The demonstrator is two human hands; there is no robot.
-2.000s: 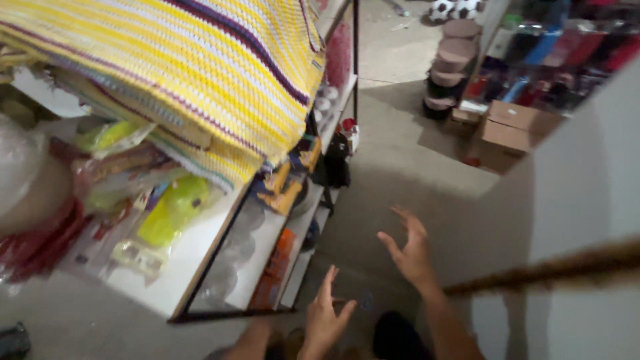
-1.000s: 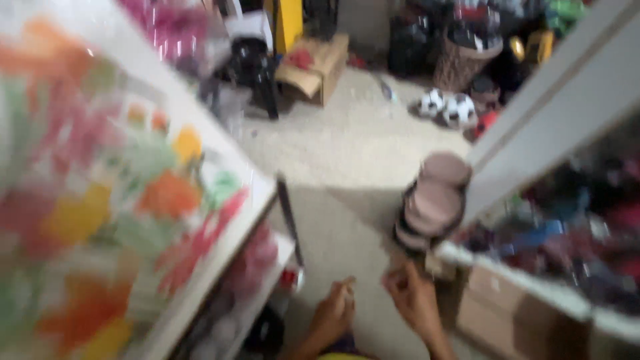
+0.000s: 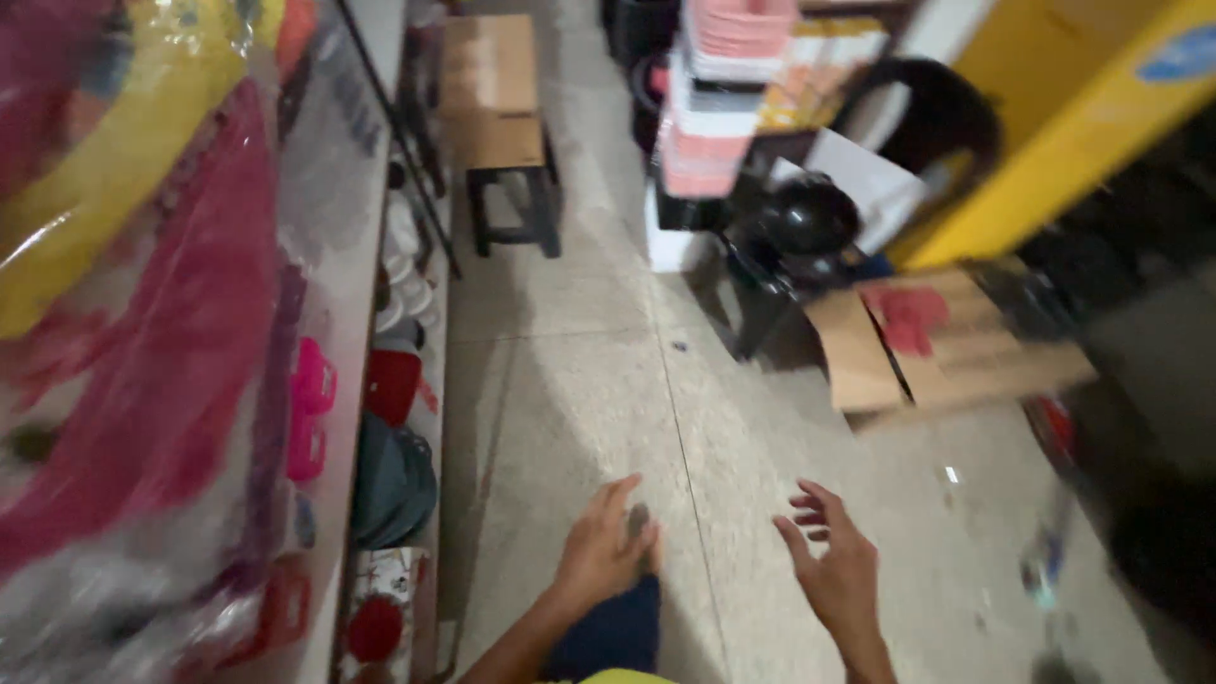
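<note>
My left hand (image 3: 608, 546) hangs over the tiled floor (image 3: 570, 399), fingers apart and holding nothing, with dark blue cloth on my leg just below it. To its right, my right hand (image 3: 831, 560) is also empty, its fingers spread and slightly curled. Neither hand touches any goods. A shelf unit on the left, nearer my left hand, holds plastic-wrapped magenta and yellow goods (image 3: 199, 332), a bright pink plastic item (image 3: 312, 408) and, lower down, dark grey round items (image 3: 394, 480).
A cardboard box (image 3: 988, 342) with a red item on top lies on the right. Behind it are a black round pot (image 3: 807, 214) on a black stand and stacked pink and white containers (image 3: 712, 104). A cardboard box (image 3: 489, 85) sits on a black stool (image 3: 513, 209) ahead.
The view has shifted a lot along the aisle. Both hands remain empty; one second ago their fingers were more closed, and now they are spread apart.
</note>
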